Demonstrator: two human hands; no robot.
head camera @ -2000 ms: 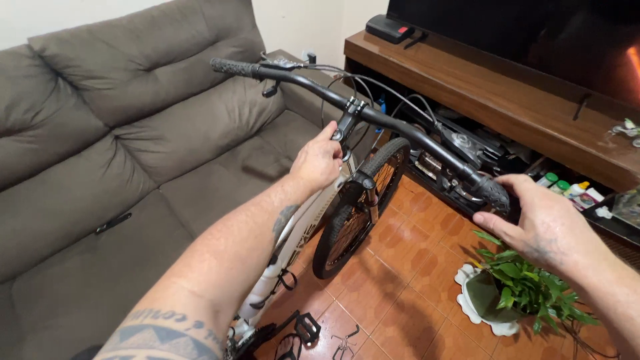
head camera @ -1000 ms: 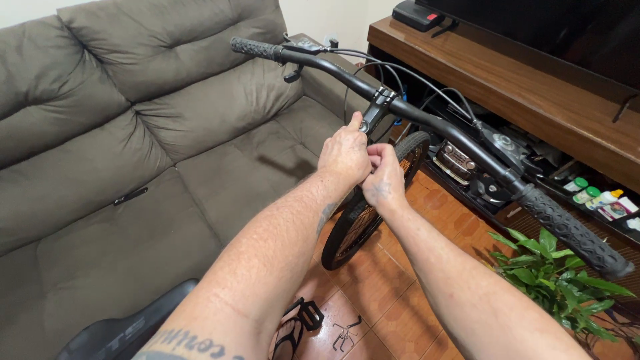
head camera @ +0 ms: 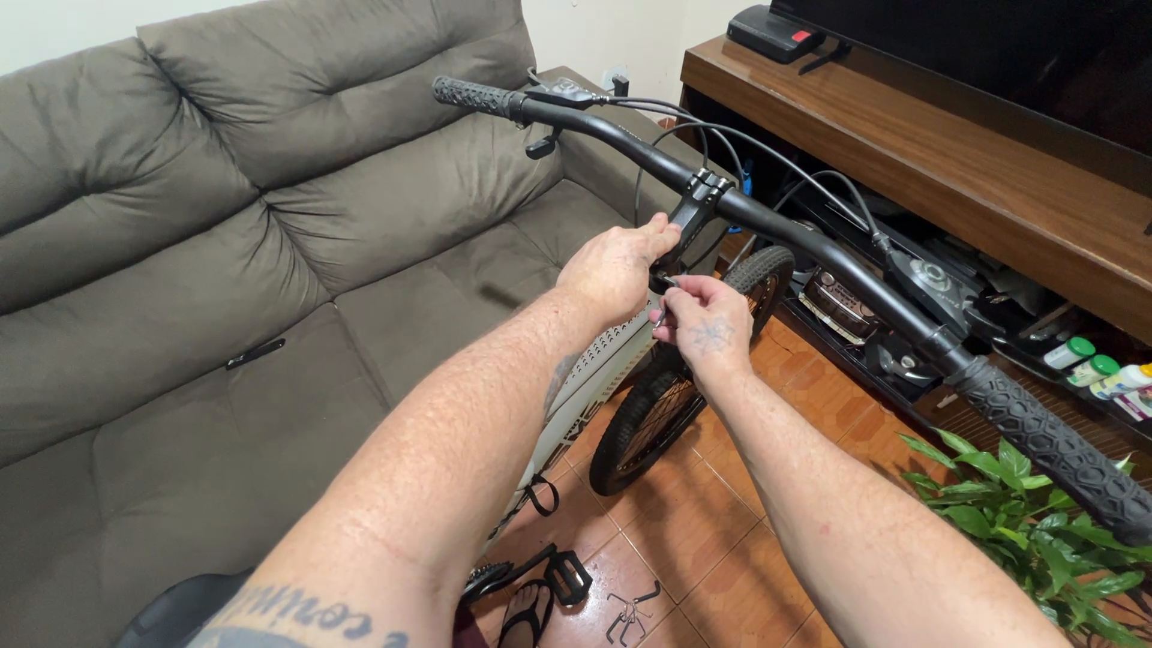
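My left hand (head camera: 616,270) rests against the black handlebar stem (head camera: 693,214) of a bicycle, its fingers along the stem's side. Just right of it, my right hand (head camera: 706,319) pinches a small metal hex key (head camera: 664,310) at the rear of the stem; most of the key is hidden by the fingers. The black handlebar (head camera: 796,236) runs across the view, with textured rubber grips (head camera: 1048,441) at both ends. Below the hands are the pale frame (head camera: 585,378) and the front wheel (head camera: 652,423). Several hex keys (head camera: 630,614) lie on the tiles near the pedal (head camera: 568,578).
A grey sofa (head camera: 207,432) stands at the left with a small dark object (head camera: 256,354) on its seat. At the right are a wooden TV stand (head camera: 900,144), bottles (head camera: 1093,369) on a lower shelf and a leafy plant (head camera: 1017,513). A foot in a flip-flop (head camera: 525,612) is below.
My right hand has left the right grip, where it was two seconds ago, and come to the stem beside my left hand. My left hand has stayed at the stem.
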